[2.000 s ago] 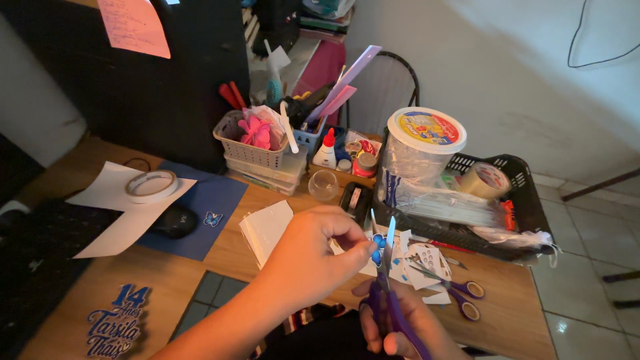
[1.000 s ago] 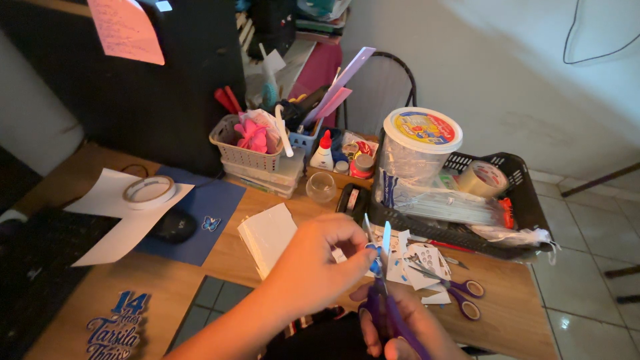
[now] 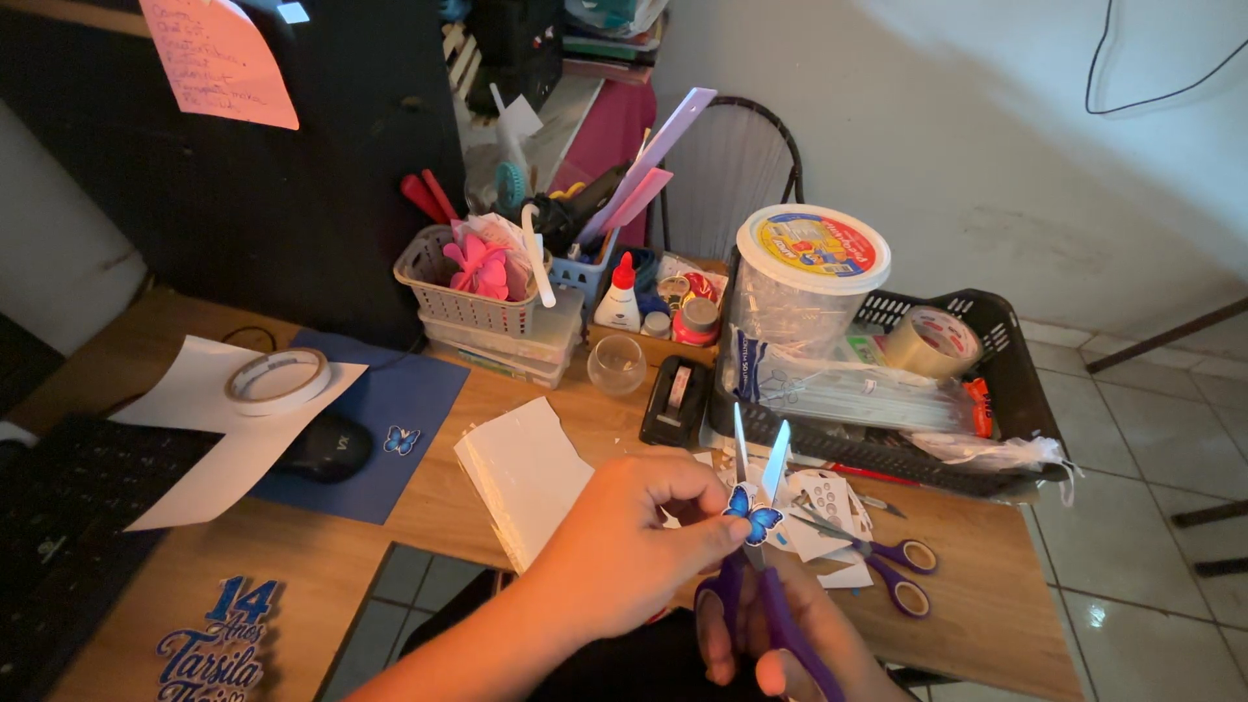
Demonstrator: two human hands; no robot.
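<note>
My left hand (image 3: 648,546) pinches a small blue paper butterfly (image 3: 754,514) between thumb and fingertips. Just below and to the right, my right hand (image 3: 780,634) holds purple-handled scissors (image 3: 770,575), their blades parted and pointing up behind the butterfly. White paper scraps (image 3: 829,502) lie beneath the blades. A second pair of purple-handled scissors (image 3: 902,575) rests on the table to the right. Another blue butterfly cutout (image 3: 401,440) lies on the blue mat (image 3: 429,390) at the left.
A black basket (image 3: 1024,390) holds a tape roll and plastic packages beside a clear lidded tub (image 3: 795,302). White sheets (image 3: 526,468), a black tape dispenser (image 3: 675,400), a small glass bowl (image 3: 616,365), a glue bottle (image 3: 619,297) and a computer mouse (image 3: 327,448) stand or lie around.
The butterfly now shows its wings spread toward the camera; earlier it was partly hidden by my left fingers. Both hands remain in about the same place.
</note>
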